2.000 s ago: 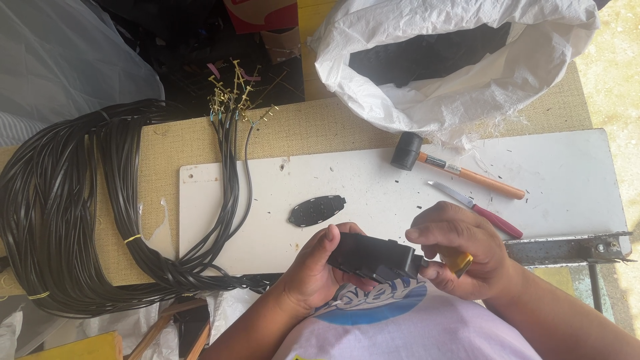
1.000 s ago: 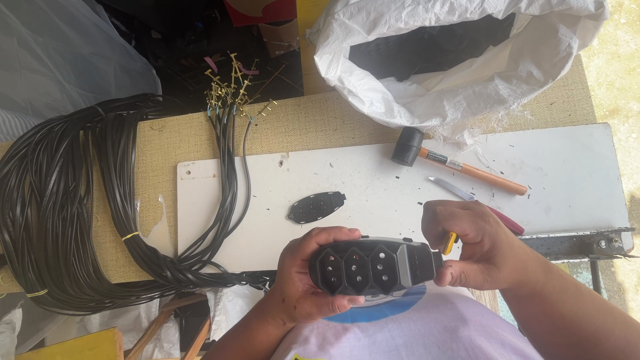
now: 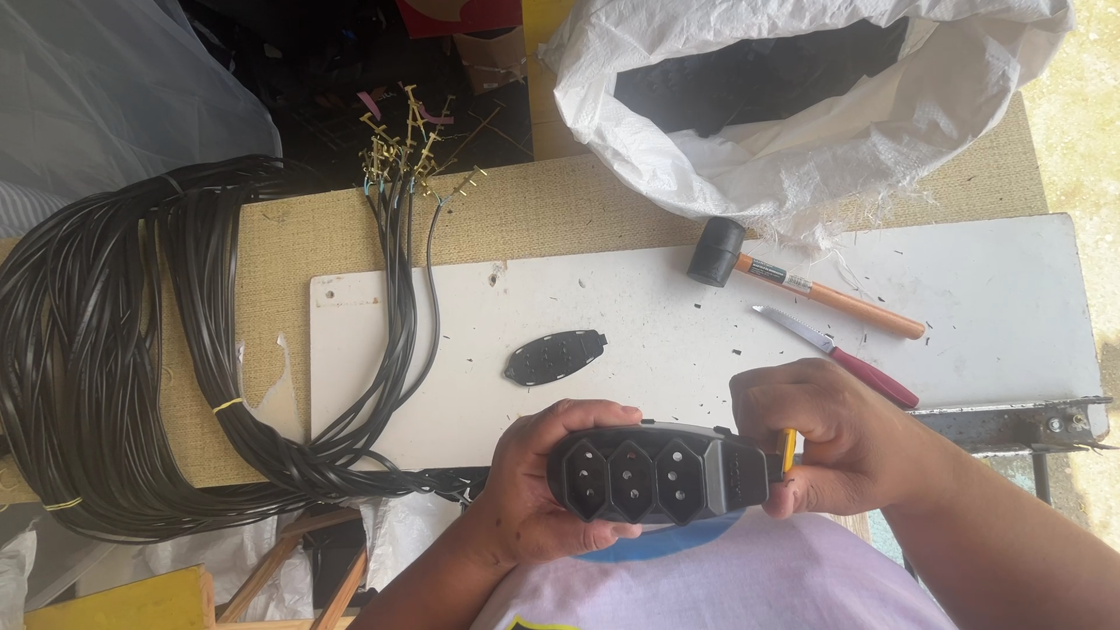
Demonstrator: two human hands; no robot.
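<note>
My left hand [image 3: 560,490] grips a black plastic three-outlet socket housing [image 3: 652,477] by its rounded end, with the outlet faces turned up. At the housing's narrow right end, my right hand [image 3: 814,437] holds a small yellow-handled tool [image 3: 788,450], its kind unclear; its working end is hidden at the housing's tip. Beyond the hands, a flat black plastic cover plate [image 3: 555,357] lies on the white board [image 3: 472,306]. A bundle of black cables [image 3: 398,332] with brass terminals [image 3: 407,153] at its ends runs over the board's left part.
A black rubber mallet [image 3: 717,252] with a wooden handle and a red-handled serrated knife [image 3: 871,376] lie on the board's right half. An open white woven sack [image 3: 787,166] with black parts inside stands behind. Large cable coils [image 3: 79,350] hang at the left. A metal bar [image 3: 1006,426] edges the board.
Two seconds ago the housing was tilted on its side; since then my left hand has turned it so the outlets face up. My right hand stays at its narrow end with the yellow tool.
</note>
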